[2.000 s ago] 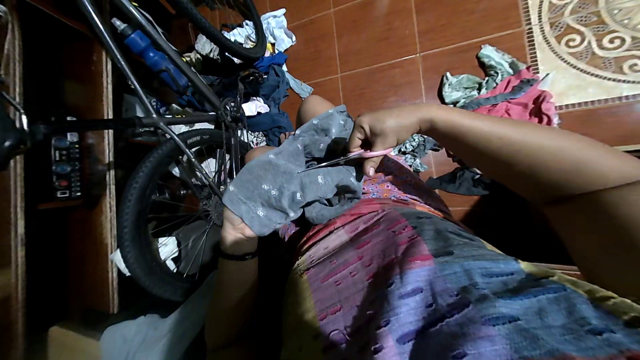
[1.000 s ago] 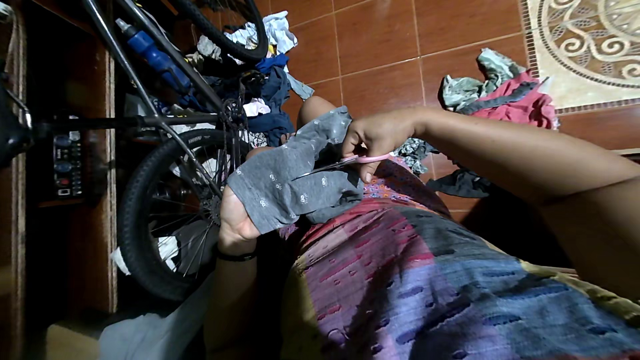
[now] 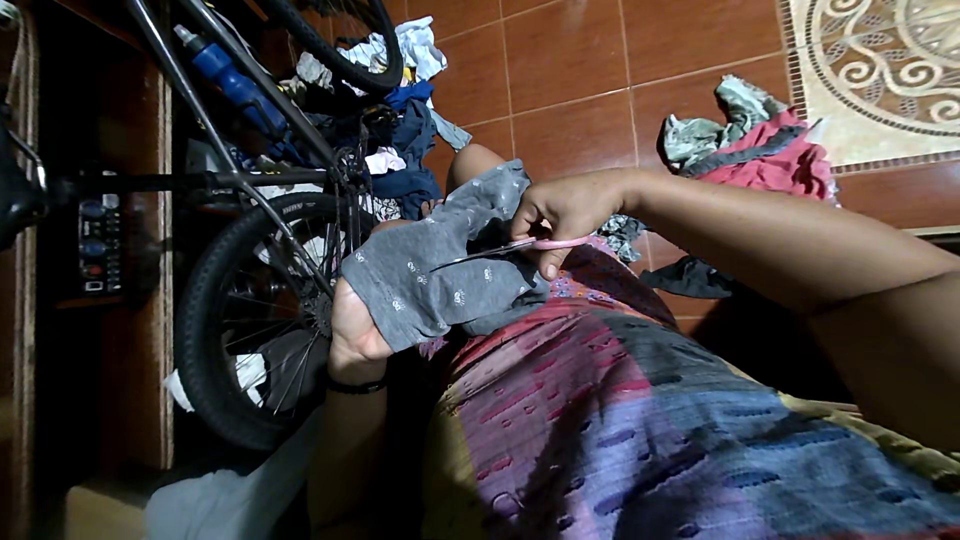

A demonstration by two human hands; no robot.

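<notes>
A piece of grey fabric (image 3: 427, 281) with small white prints is spread over my left hand (image 3: 358, 322), whose fingers are hidden under the cloth. My right hand (image 3: 566, 217) grips the pink handles of a pair of scissors (image 3: 525, 245). The dark metal blades point left across the fabric, near a dark opening in it. Below the cloth, my lap is covered by a patchwork garment (image 3: 585, 405) in pink, purple and blue. A dark band circles my left wrist.
At left stands a bicycle (image 3: 196, 330) with a blue bottle (image 3: 232, 79) on its frame. Clothes (image 3: 409, 150) lie behind it. A red and green cloth pile (image 3: 772, 157) rests on the tiled floor (image 3: 562, 67) at upper right, beside a patterned tile panel (image 3: 862, 97).
The grey fabric has shifted slightly over my left hand and lies flatter there than two seconds ago. My right hand keeps hold of the scissors in about the same place.
</notes>
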